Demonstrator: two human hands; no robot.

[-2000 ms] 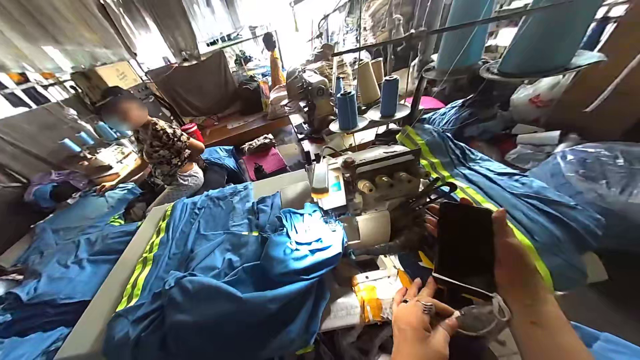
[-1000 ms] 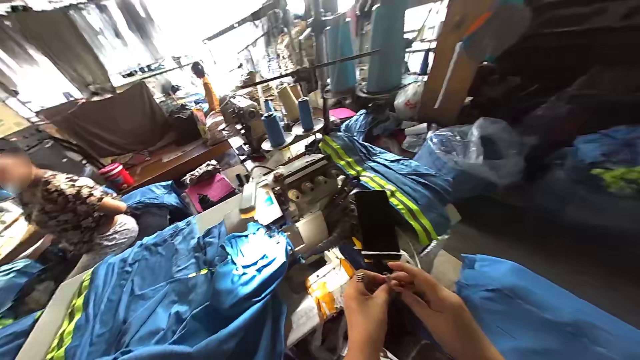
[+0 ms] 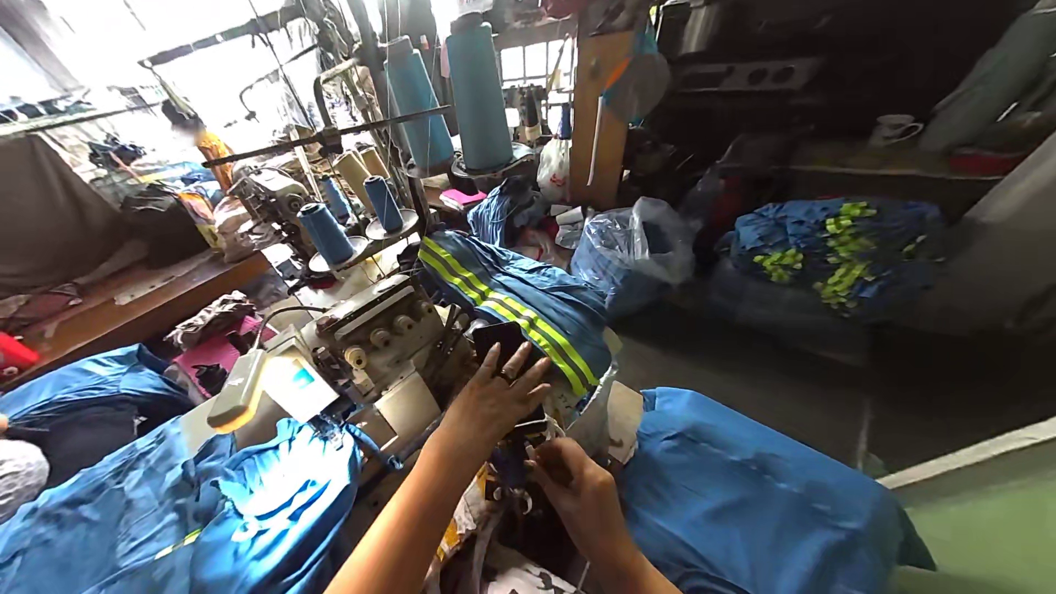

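My left hand lies spread over a dark smartphone, which shows beyond the fingertips beside the sewing machine. Below and to the right, my right hand pinches a white cable between thumb and fingers. To the left stands an industrial overlock sewing machine with several tension dials. Blue fabric lies under its lamp light at the lower left. Behind the phone is a folded blue garment with yellow-green reflective stripes.
Thread cones stand on holders behind the machine. A clear plastic bag sits beyond the striped garment. Blue cloth is draped at the right, near a green panel. Farther off is a pile of blue and yellow-green pieces.
The view has swung right. My left hand has moved onto the phone, after both hands met at the cable below it a second ago. The hands are now apart.
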